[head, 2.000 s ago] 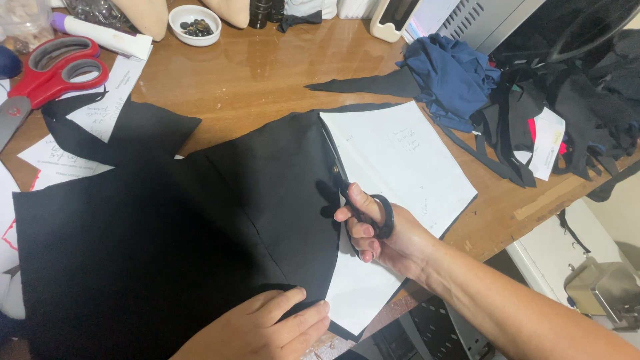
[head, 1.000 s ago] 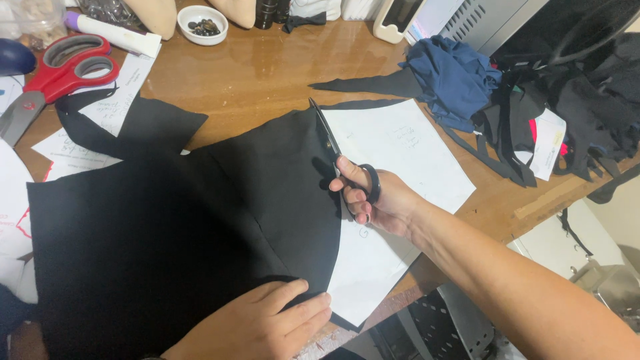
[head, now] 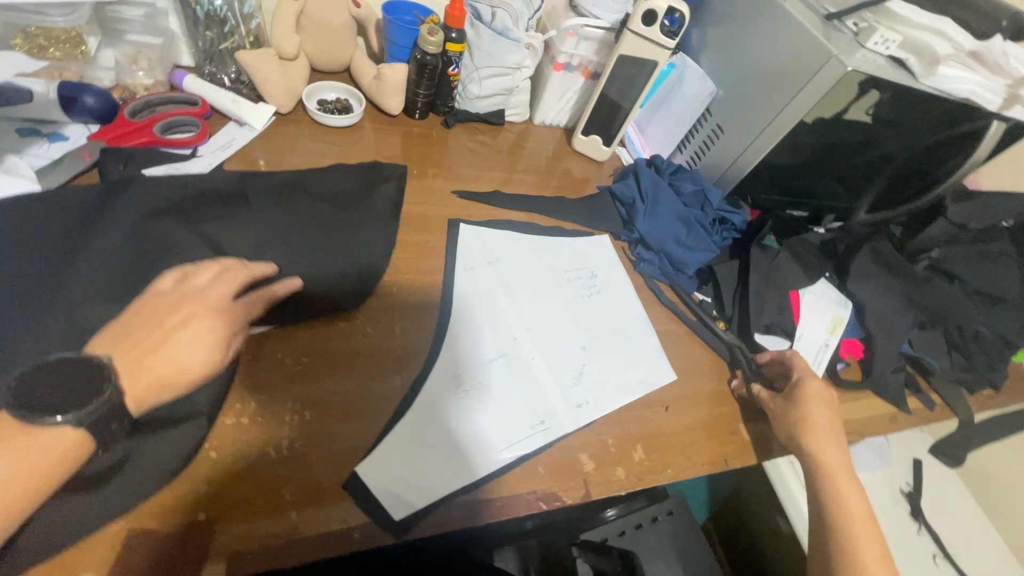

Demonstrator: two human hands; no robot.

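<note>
A white paper pattern piece (head: 536,352) lies on the wooden table with a slightly larger piece of black fabric (head: 428,360) under it. To its left, my left hand (head: 192,320), a dark watch at the wrist, rests palm down on a large black fabric (head: 320,216), fingers slightly spread. At the right, my right hand (head: 788,392) is closed around the handles of dark scissors (head: 724,332), beside a heap of black scraps (head: 880,304). The blades point up and left, partly lost against dark strips.
Red-handled scissors (head: 152,124) lie at the upper left. Along the back are a small white bowl (head: 334,104), a stuffed cloth doll body (head: 324,40), bottles (head: 424,72) and a phone-like device (head: 628,80). Bunched navy fabric (head: 672,216) sits beside a grey appliance (head: 800,104).
The large black fabric has come apart from the piece under the paper and moved left with my left hand. The right hand has moved from the pattern's edge to the scraps, scissors still held.
</note>
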